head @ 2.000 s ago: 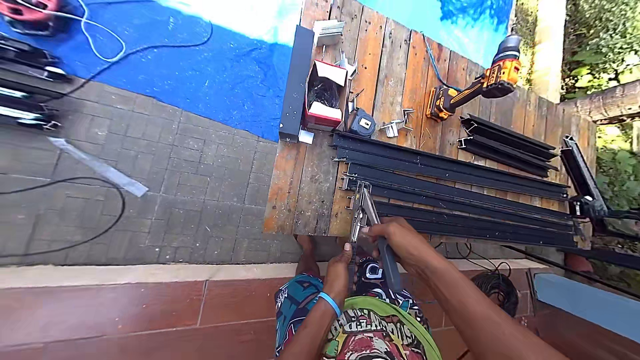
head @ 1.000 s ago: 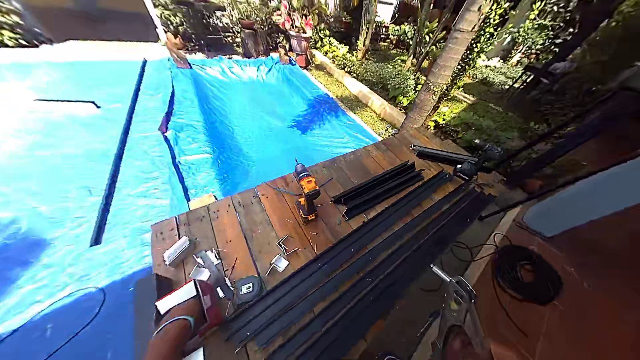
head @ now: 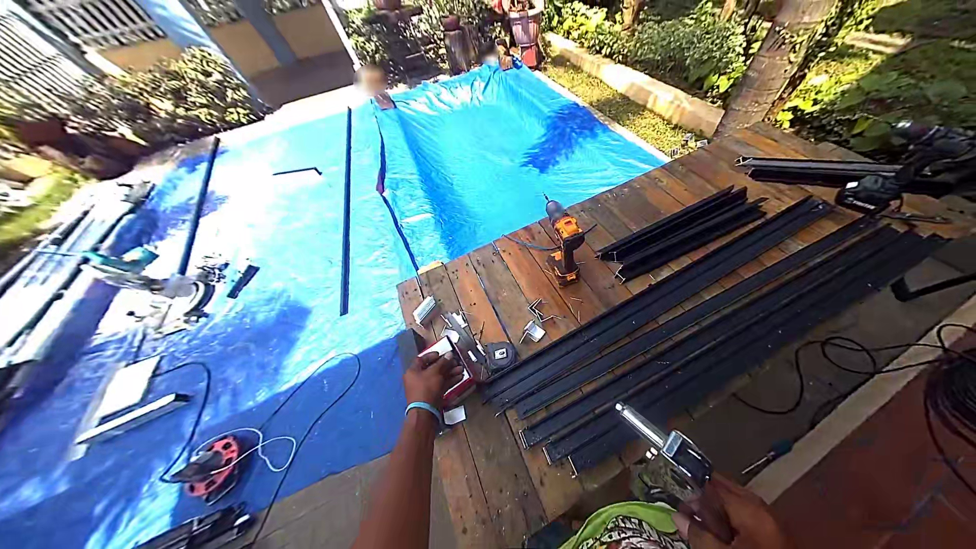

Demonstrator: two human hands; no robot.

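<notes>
My left hand (head: 433, 377), with a light blue wristband, is at a small red and white box (head: 460, 390) on the deck's near-left corner; its fingers are curled, and what they grip is hidden. In my right hand (head: 732, 515), at the lower right, is a silver metal tool, apparently a hand riveter (head: 667, 446), its nose pointing up and left. A tape measure (head: 501, 354) lies right of the box, with small metal brackets (head: 534, 331) beyond it. An orange and black cordless drill (head: 566, 248) stands farther back. Long black metal profiles (head: 686, 335) lie side by side across the planks.
Shorter black profiles (head: 679, 232) lie behind the long ones. Blue tarpaulin (head: 488, 152) covers the pool and ground. At left are a miter saw (head: 171, 293) and a red cable reel (head: 213, 467). Loose black cable (head: 835, 354) curls along the right. Two people are at the tarpaulin's far edge.
Two seconds ago both hands were together at the riveter by the profile ends. My left hand has since moved to the red and white box; the riveter is in my right hand. The view has tilted up.
</notes>
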